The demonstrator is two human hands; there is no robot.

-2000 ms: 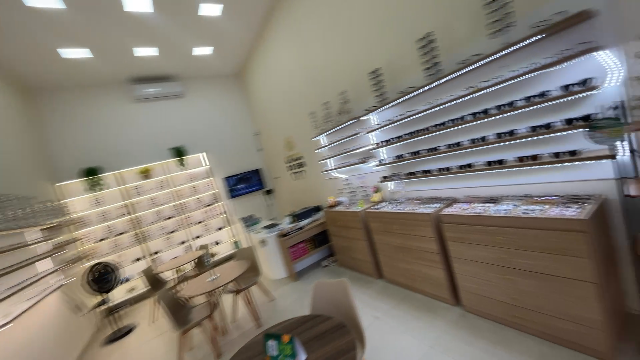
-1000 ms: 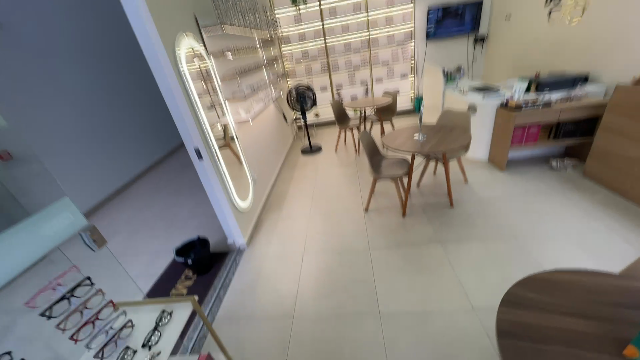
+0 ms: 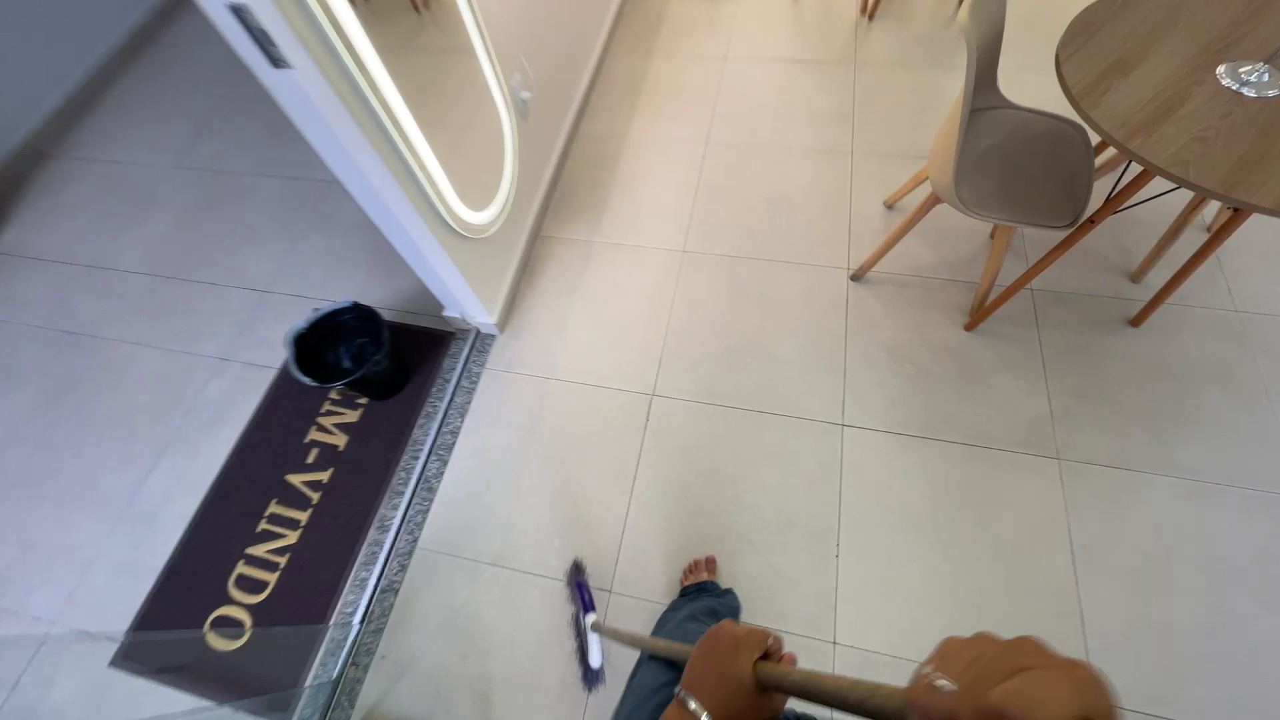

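A push broom [image 3: 585, 625] with a purple and white head and dark bristles rests on the pale floor tiles at the lower middle. Its wooden handle [image 3: 835, 688] runs right through both of my hands. My left hand [image 3: 735, 665], with a bracelet at the wrist, is closed around the handle nearer the head. My right hand [image 3: 1010, 680], wearing a ring and slightly blurred, grips it nearer the end at the lower right. One bare foot [image 3: 699, 570] and a blue jeans leg [image 3: 685, 625] show beside the broom head.
A black bucket [image 3: 345, 345] stands on a dark doormat [image 3: 270, 540] bearing gold lettering, beyond a metal and granite door sill [image 3: 410, 520]. A lit oval mirror [image 3: 440, 110] hangs by the doorway. A beige chair [image 3: 1020, 165] and a round wooden table [image 3: 1180, 110] stand at the upper right.
The view has swung down toward the floor. Both hands and the broom are in view now; neither earlier frame shows them.
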